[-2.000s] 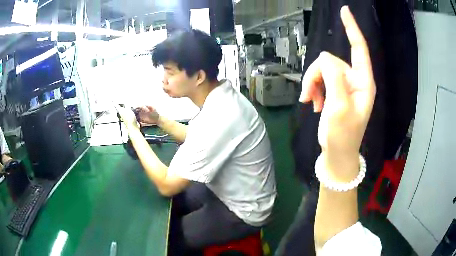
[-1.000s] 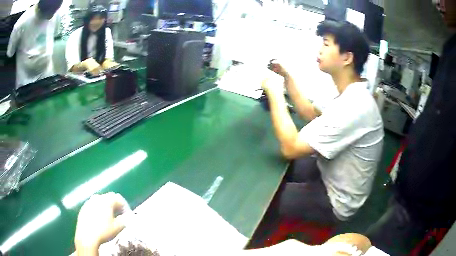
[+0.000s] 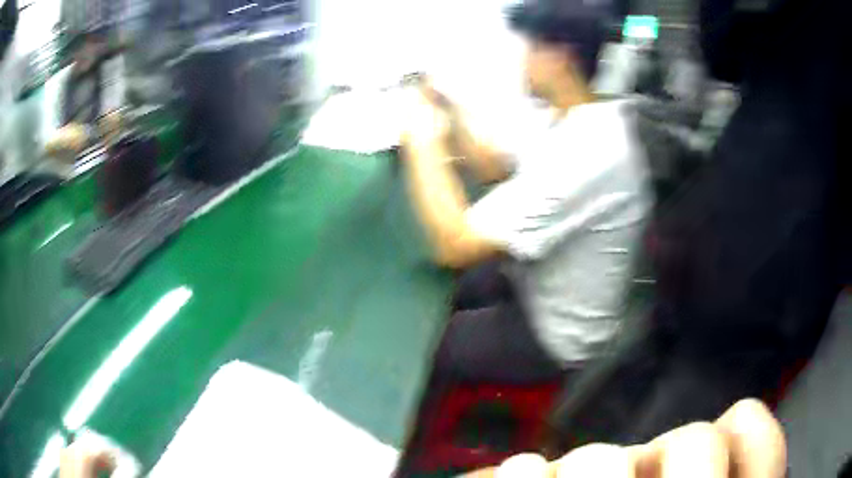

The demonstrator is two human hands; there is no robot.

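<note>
The picture is blurred. A white work sheet lies on the green bench at the bottom, and its lower part is cut off by the edge. My left hand is small, blurred and cut off at the bottom left, beside the sheet; its fingers cannot be read. My right hand is at the bottom right, cut off by the edge, with several fingers in a row and the palm hidden. Whether it holds anything cannot be told. A clear plastic strip lies just beyond the sheet. No small parts show.
A seated person in a light shirt is at the bench's right side, hands raised over a far white sheet. A keyboard, a dark red-brown box and a black computer tower stand left. A red stool is beside the bench.
The view has turned, so the bench and seated person sit further left. The brown pile at the bottom and the plastic bags at the left are out of view. My left hand shows less.
</note>
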